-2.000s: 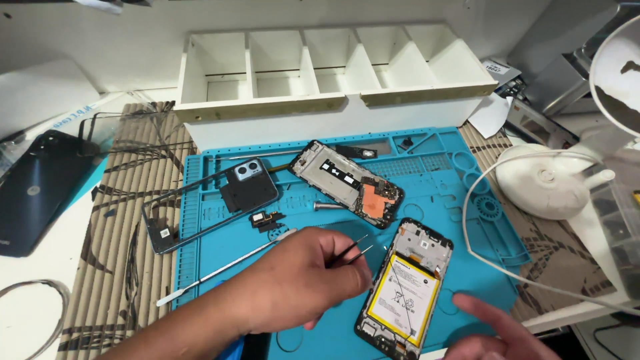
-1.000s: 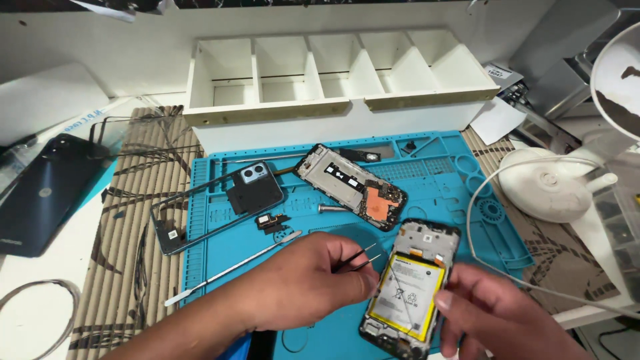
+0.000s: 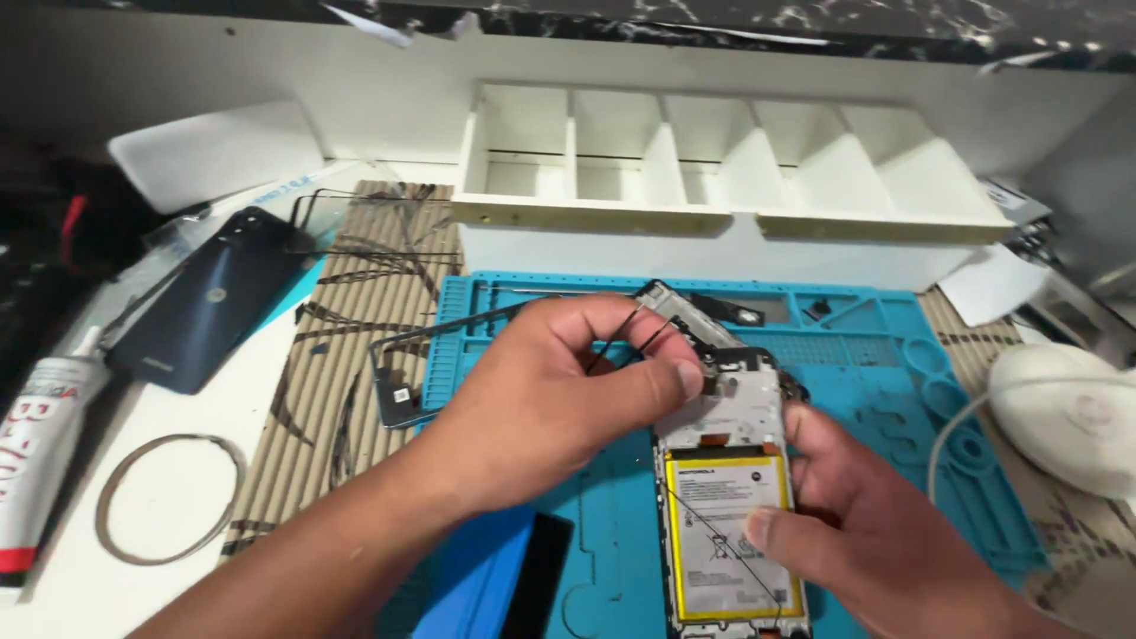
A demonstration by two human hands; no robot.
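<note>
My right hand (image 3: 852, 515) grips an opened smartphone chassis (image 3: 710, 422) by its right side, the thumb resting on the yellow-edged battery (image 3: 723, 568). My left hand (image 3: 586, 390) holds dark tweezers (image 3: 621, 335) between thumb and fingers, their tips pointing up and to the right. The left thumb and index fingertip are at the chassis's upper left corner; whether they pinch a small part there cannot be told. Behind the hands lies a second opened phone (image 3: 697, 319), partly hidden. A black phone frame (image 3: 395, 390) sits left of it, mostly covered by my left hand.
A blue silicone repair mat (image 3: 887, 444) lies beneath. Behind it stands a white compartment organizer (image 3: 603, 209). At left are a dark phone back (image 3: 209, 302), a glue tube (image 3: 40, 461) and a coiled ring (image 3: 169, 501). A white round device (image 3: 1065, 417) with a cable stands at right.
My right hand, beside the phone chassis two seconds ago, has taken hold of it. My left hand has moved up to the chassis's top end with the tweezers. The view has shifted left.
</note>
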